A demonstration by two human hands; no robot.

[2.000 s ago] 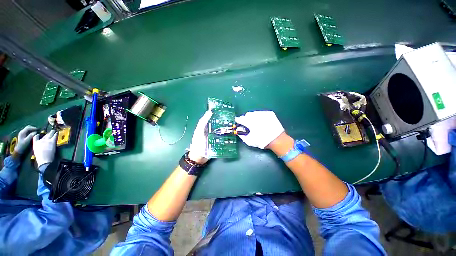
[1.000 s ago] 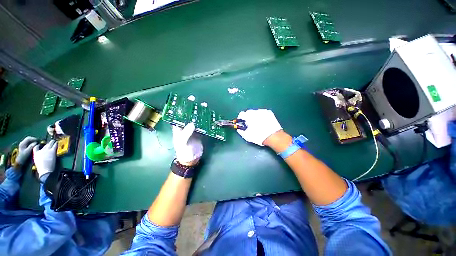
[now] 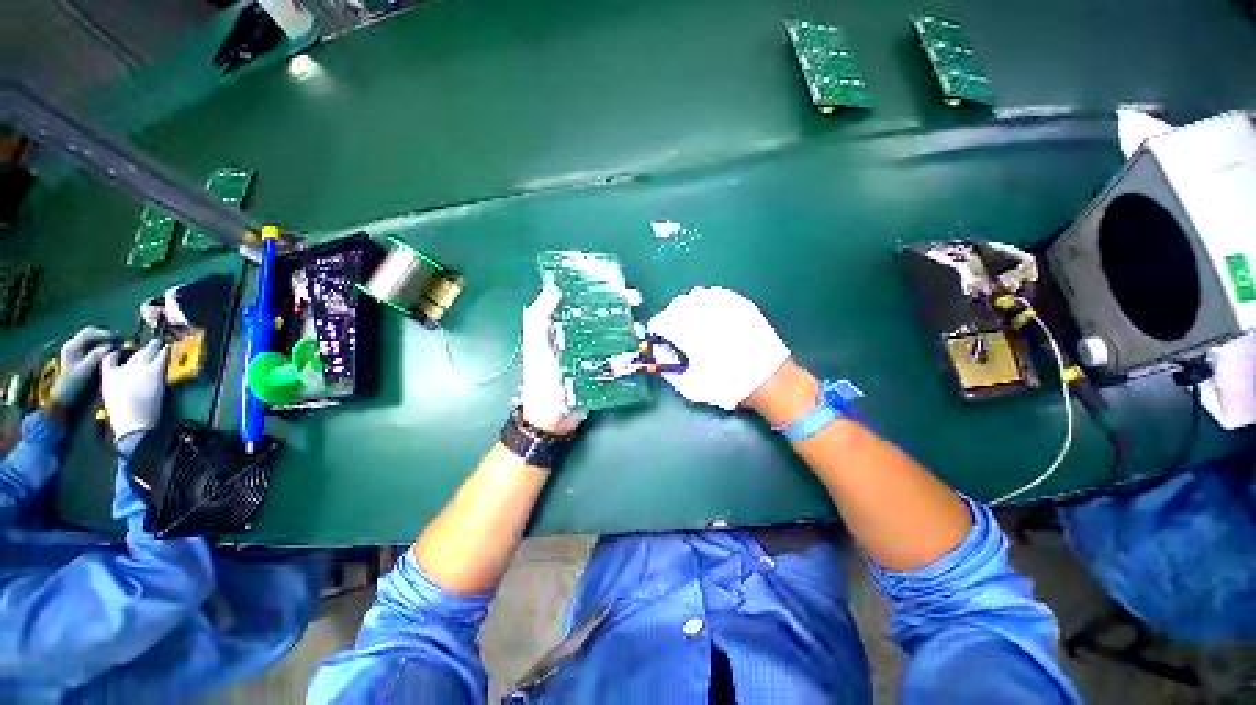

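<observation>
My left hand (image 3: 546,361), in a white glove, holds a green circuit board panel (image 3: 595,320) by its left edge, roughly upright in the view. My right hand (image 3: 720,347), also in a white glove, holds side cutters (image 3: 650,358) with orange and dark handles. The cutter jaws lie over the lower right part of the panel. Whether they touch it I cannot tell. The fingers of my left hand are partly hidden by the panel.
Pale clippings (image 3: 665,229) lie ahead of the panel. A solder wire reel (image 3: 412,280), black component tray (image 3: 328,320), blue tube (image 3: 258,338) and fan (image 3: 211,477) are left. A soldering stand (image 3: 981,358) and grey box (image 3: 1164,255) are right. Another person's gloved hands (image 3: 134,388) are far left.
A second ago the panel was slanted further left with the cutters at its right end. My left hand has moved right and turned the panel upright; the cutters now lie over it.
</observation>
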